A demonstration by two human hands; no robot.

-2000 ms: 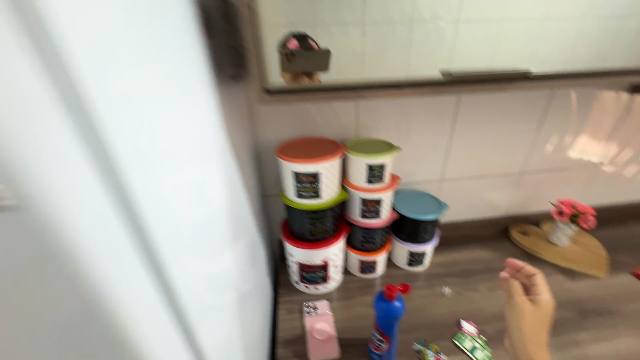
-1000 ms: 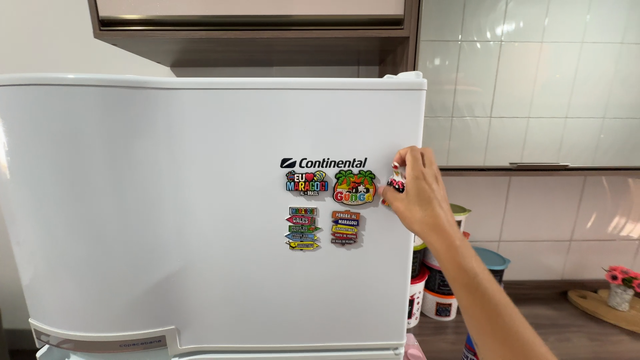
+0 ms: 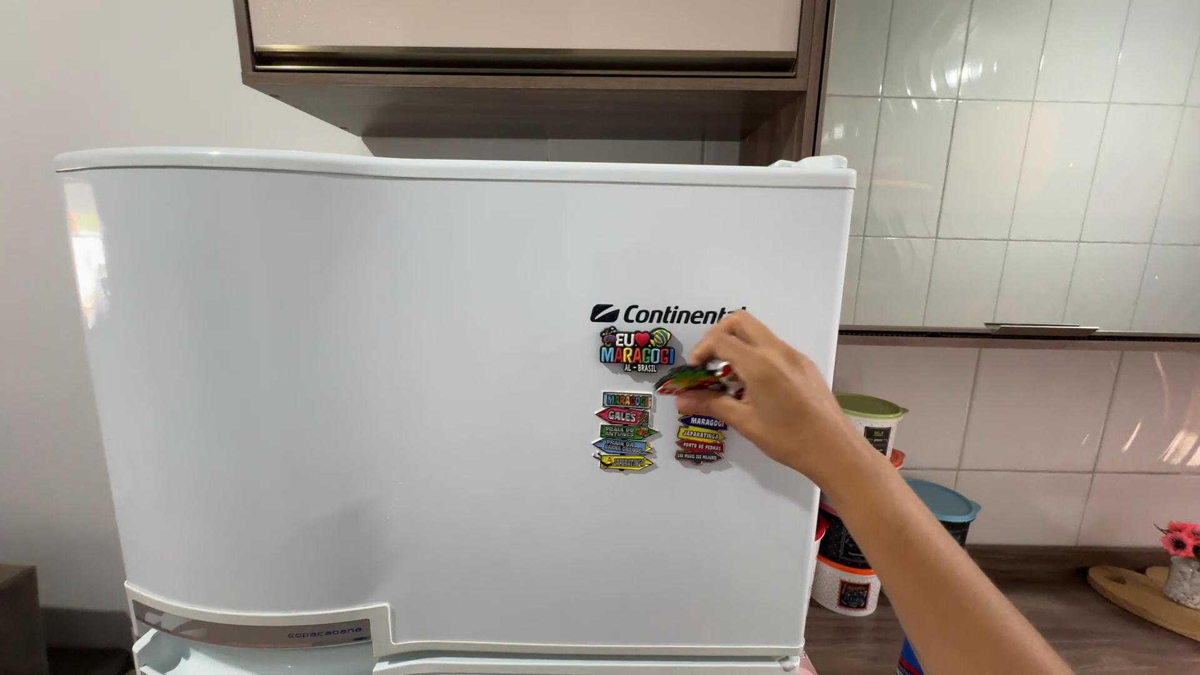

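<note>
My right hand (image 3: 764, 398) holds a colourful souvenir magnet (image 3: 692, 378) between thumb and fingers, tilted and slightly blurred, in front of the white refrigerator door (image 3: 375, 394). A red and white item shows partly by the fingertips; whether it is a separate magnet I cannot tell. To the left of the fingers a heart-and-lettering magnet (image 3: 637, 350) sticks to the door. Below it is a magnet shaped like stacked signs (image 3: 625, 431), and a second sign-stack magnet (image 3: 701, 437) sits beneath my hand, its top hidden. My left hand is out of view.
Wooden cabinets (image 3: 534, 98) hang above the refrigerator. Right of it, lidded containers (image 3: 847, 586) stand stacked on a brown counter (image 3: 1012, 600), with a wooden board (image 3: 1139, 600) bearing pink flowers (image 3: 1181, 539) in a small vase. A blue bottle (image 3: 909, 659) shows partly behind my forearm.
My right hand has moved left from the door's right edge. The round colourful magnet beside the heart magnet a second ago is off the door and in my fingers.
</note>
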